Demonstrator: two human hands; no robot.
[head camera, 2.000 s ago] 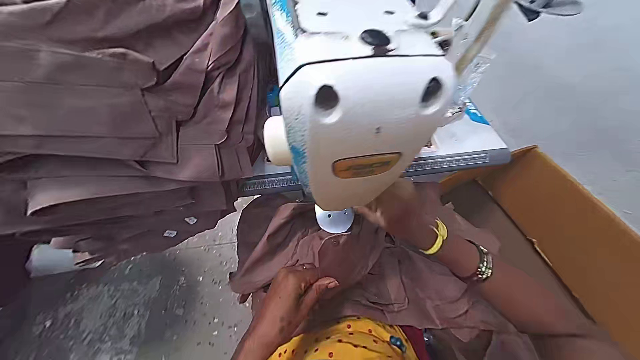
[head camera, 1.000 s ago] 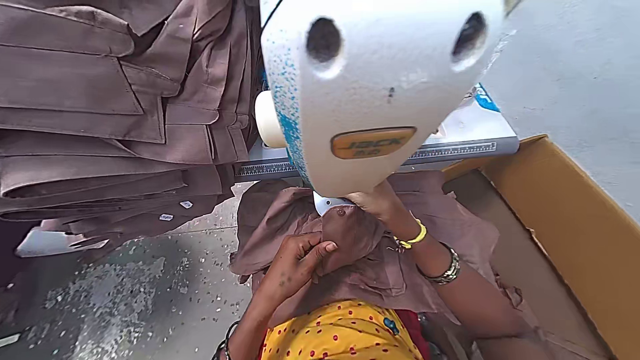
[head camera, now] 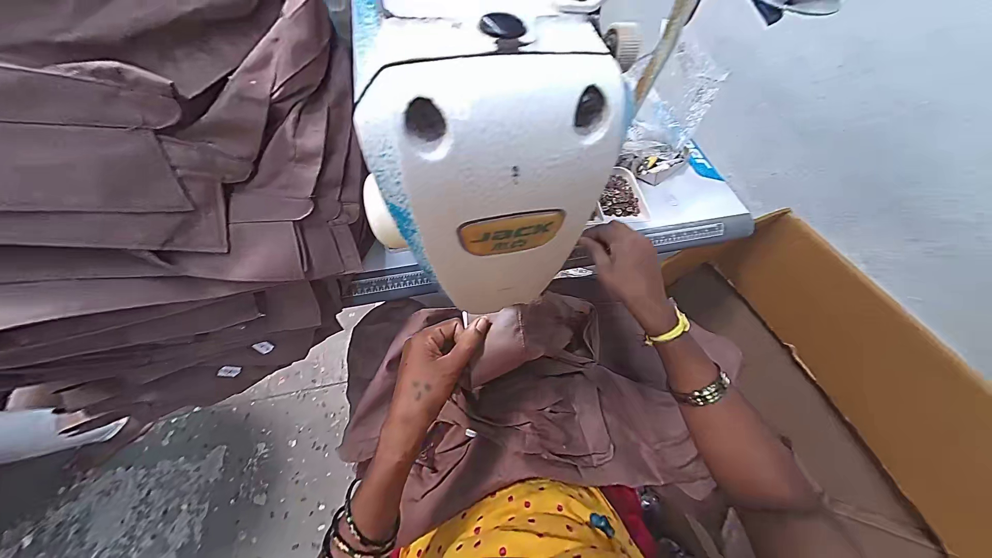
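A white Jack sewing machine head (head camera: 496, 163) fills the upper middle of the view. Below it a brown garment (head camera: 535, 418) is spread over the lap and reaches up under the machine. Just under the machine's lower left end, my left hand (head camera: 438, 353) pinches the edge of the brown cloth between thumb and fingers. My right hand (head camera: 624, 263) is off the cloth, at the table's front edge beside a small white tray of buttons (head camera: 622, 195); its fingertips are bent, and whether they hold anything is not visible. The needle area is hidden behind the machine head.
Stacked brown garments (head camera: 116, 178) stand at the left. A measuring scale (head camera: 686, 235) runs along the table's front edge. Behind the button tray are a small box of bits (head camera: 659, 164) and clear plastic. An open cardboard box (head camera: 868, 349) lies at the right, the speckled floor (head camera: 256, 457) at lower left.
My right hand has moved from the cloth under the machine up and right to the table edge by the tray. My left hand has moved up toward the machine's lower end, still on the cloth.
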